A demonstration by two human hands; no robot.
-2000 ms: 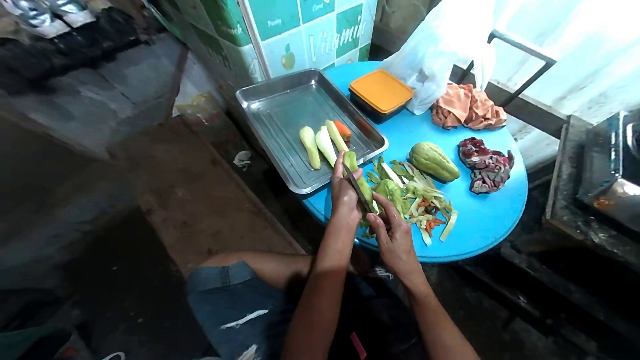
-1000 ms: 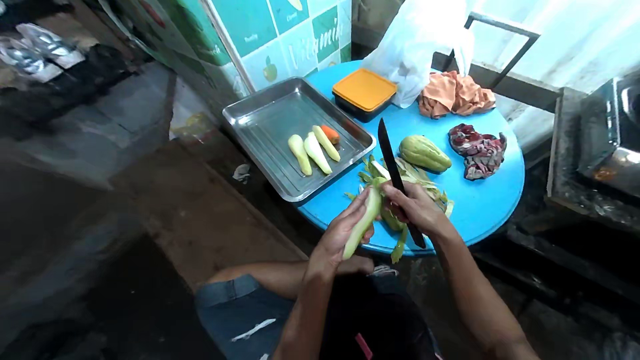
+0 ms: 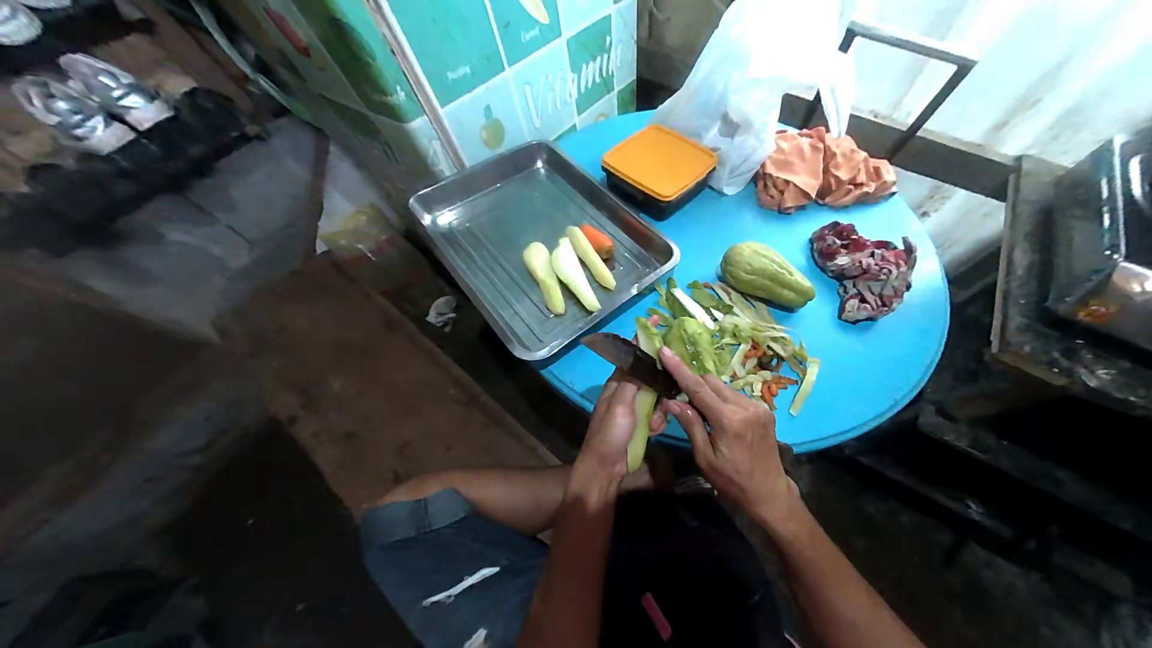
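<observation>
My left hand (image 3: pixel 616 423) grips a long pale green vegetable (image 3: pixel 641 432) near the table's front edge. In my right hand (image 3: pixel 724 427) is a dark-bladed knife (image 3: pixel 621 353), its blade lying across the vegetable's upper part and its tip pointing left. Just beyond my hands lies a pile of green peelings with orange bits (image 3: pixel 751 346). Several peeled pale vegetables (image 3: pixel 569 273) and an orange piece, apparently carrot (image 3: pixel 598 241), rest in a metal tray (image 3: pixel 468 261). A whole chayote (image 3: pixel 767 275) lies behind the peelings.
On the round blue table (image 3: pixel 886 378) stand an orange-lidded dark container (image 3: pixel 660 164) and a white plastic bag (image 3: pixel 733 99). An orange cloth (image 3: pixel 823 171) and a crumpled dark red and grey cloth (image 3: pixel 864 270) lie at its right side. The tray overhangs the left edge.
The knife has turned from nearly upright, one second ago, to lying across the vegetable with its tip to the left. My right hand has turned with it.
</observation>
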